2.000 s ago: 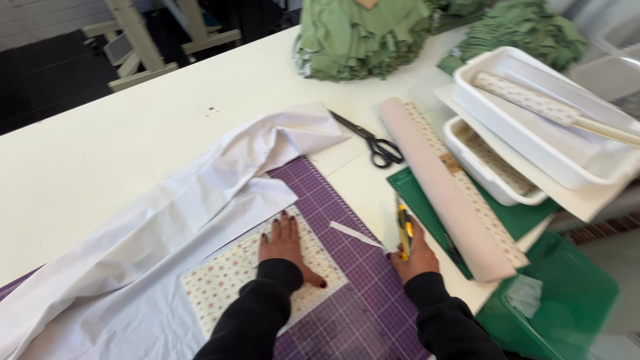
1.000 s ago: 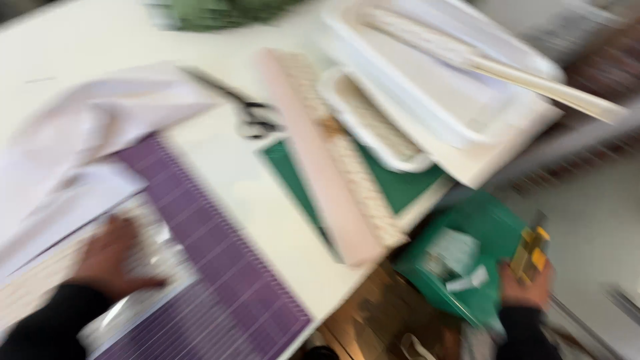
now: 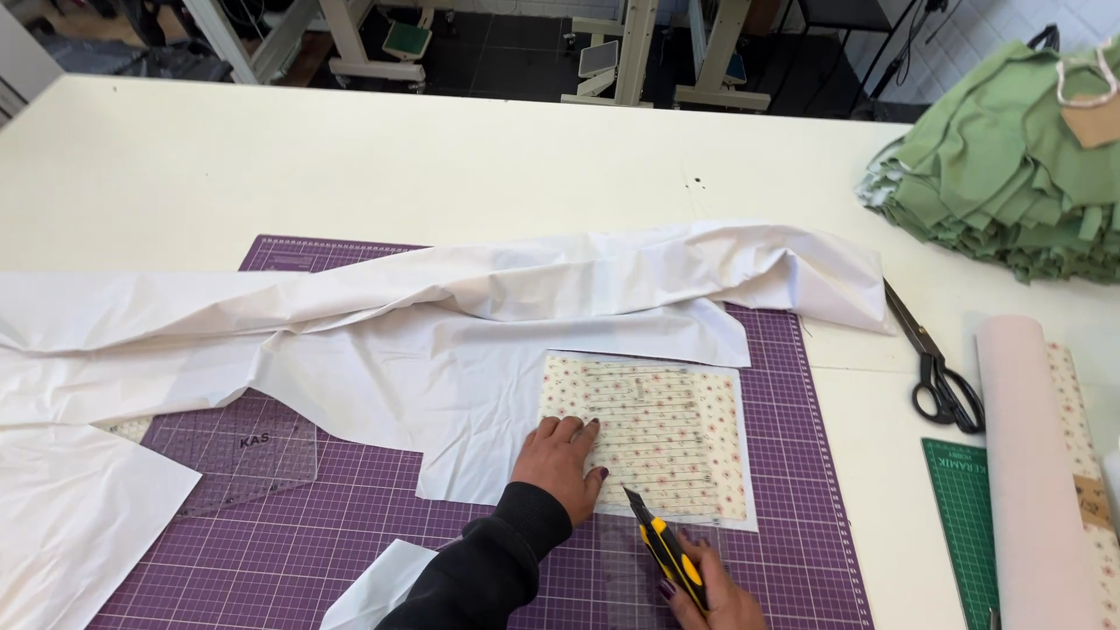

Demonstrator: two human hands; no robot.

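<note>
My left hand lies with spread fingers on the left part of a floral fabric piece and the clear ruler over it. In my right hand is a yellow and black utility knife, its blade tip pointing up and left, near the fabric's lower edge. White cloth shows beneath and left of the floral piece, bunched in long folds behind it. All this rests on a purple cutting mat.
Black-handled scissors lie right of the mat, near a pink fabric roll and a green cutting mat. Another clear ruler lies partly under white cloth at left. A green fabric bundle sits at the back right.
My right hand has come back with the knife from over the green bin to the floral fabric. The view has swung far left since one second ago.
</note>
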